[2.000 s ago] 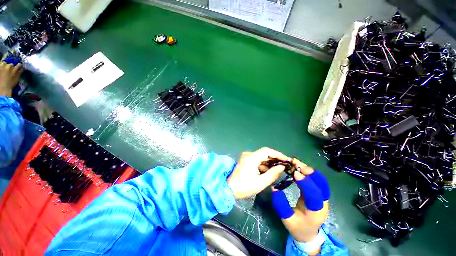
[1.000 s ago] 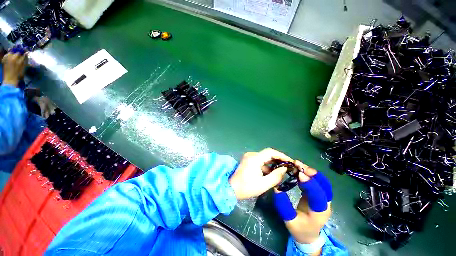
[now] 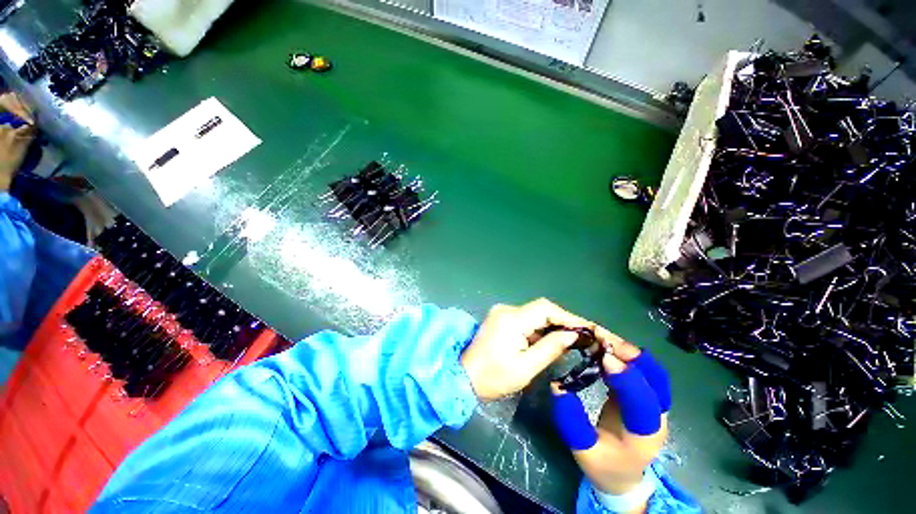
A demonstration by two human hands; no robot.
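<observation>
My left hand [image 3: 507, 349] and my right hand [image 3: 618, 427] meet at the lower centre, fingers closed around a few small black clips [image 3: 581, 363] with shiny metal parts. Blue finger cots cover several digits of my right hand. The fingers partly hide the clips, so their exact number cannot be told. A small group of black clips [image 3: 380, 204], silver wires sticking out, lies flat on the green bench at mid-left. A large tangled heap of black clips [image 3: 804, 201] fills the right side, spilling from an off-white bin [image 3: 668, 201].
A folding magnifier [image 3: 308, 62] lies near the back edge; a similar round item [image 3: 627, 188] lies beside the bin. A white card [image 3: 204, 151] bears two small black bars. A red tray [image 3: 60, 422] with clip rows is lower left. A co-worker's blue sleeve [image 3: 15, 256] shows far left.
A round, pale item now shows beside the right bin, where none showed before. My hands still hold the clips with slight finger shifts. The co-worker's hand at far left has moved. The view has shifted slightly.
</observation>
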